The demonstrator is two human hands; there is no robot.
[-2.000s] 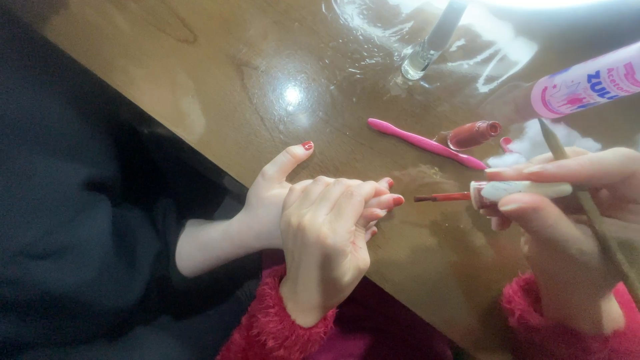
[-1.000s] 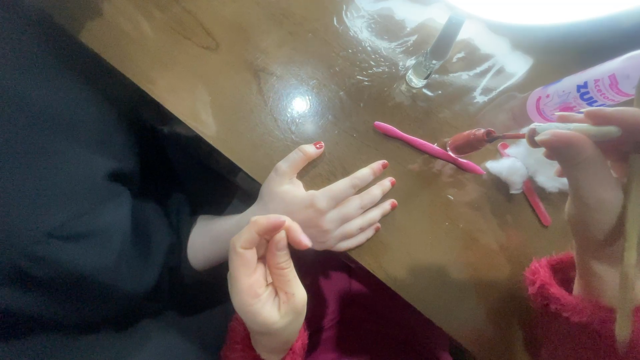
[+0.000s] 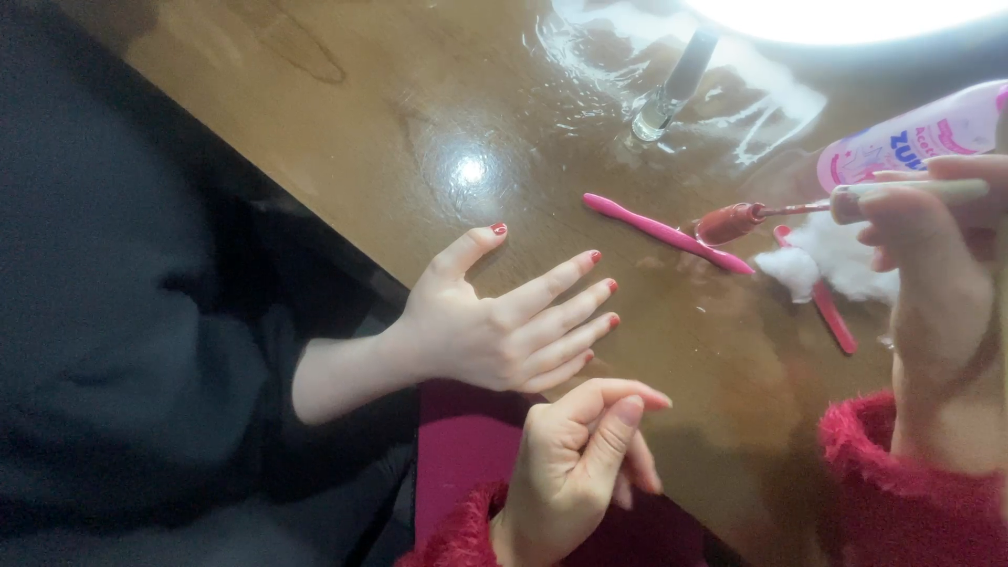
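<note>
My right hand [image 3: 937, 260] holds the nail polish brush by its pale cap [image 3: 906, 201]. The brush tip is at the mouth of a red nail polish bottle [image 3: 728, 224], which lies tilted against a pink manicure stick [image 3: 661, 234]. My left hand [image 3: 587, 457] hangs half curled, thumb near the bent fingers, with nothing visible in it, just below another person's hand [image 3: 504, 331]. That hand rests palm down with fingers spread at the table edge, its nails painted red.
White cotton wool [image 3: 839, 260] lies over a second pink stick [image 3: 835, 319]. Behind it is a pink acetone bottle [image 3: 921, 138]. A clear glass bottle [image 3: 652, 118] and a bright lamp [image 3: 850, 12] are at the back of the brown table [image 3: 378, 142].
My left hand has let go of the other person's fingers and moved down. My right hand has brought the brush from near those fingers to the polish bottle's mouth.
</note>
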